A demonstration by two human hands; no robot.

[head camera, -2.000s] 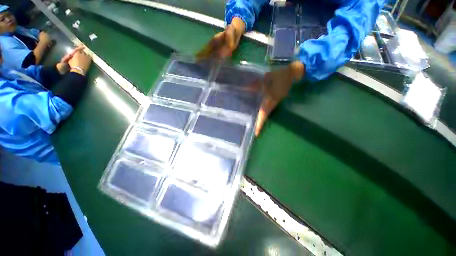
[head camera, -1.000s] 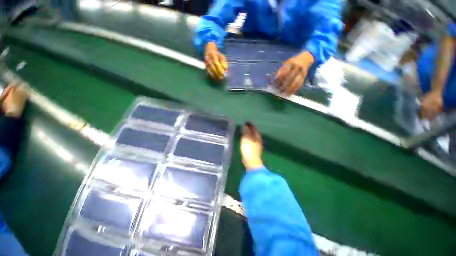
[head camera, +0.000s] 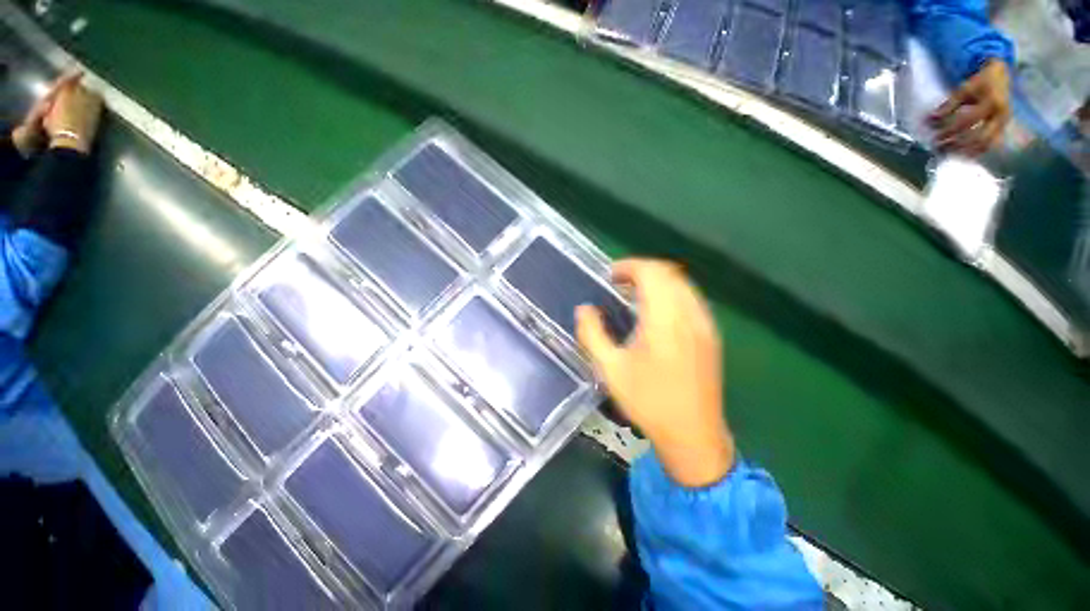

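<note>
A clear blister tray [head camera: 412, 328] with several dark smartphones in two rows of pockets lies slanted across the near bench and the belt's edge. Glare whitens some pockets. My right hand [head camera: 663, 364], bare with a blue sleeve, is at the tray's right corner. Its thumb and forefinger are apart on either side of the end of a smartphone [head camera: 556, 284] in the corner pocket. The hand is blurred, and whether it grips the phone cannot be told. My left hand is not in view.
The green conveyor belt [head camera: 837, 406] runs between chipped white rails [head camera: 203, 167]. Across it, another person's hand [head camera: 974, 110] is beside a second filled tray [head camera: 765, 48] and a white sheet [head camera: 962, 205]. Another person's hands [head camera: 69, 110] rest at the upper left.
My right hand has moved from beyond the tray onto its right corner. The tray lies more slanted in view. The person opposite and their tray now appear farther right and higher.
</note>
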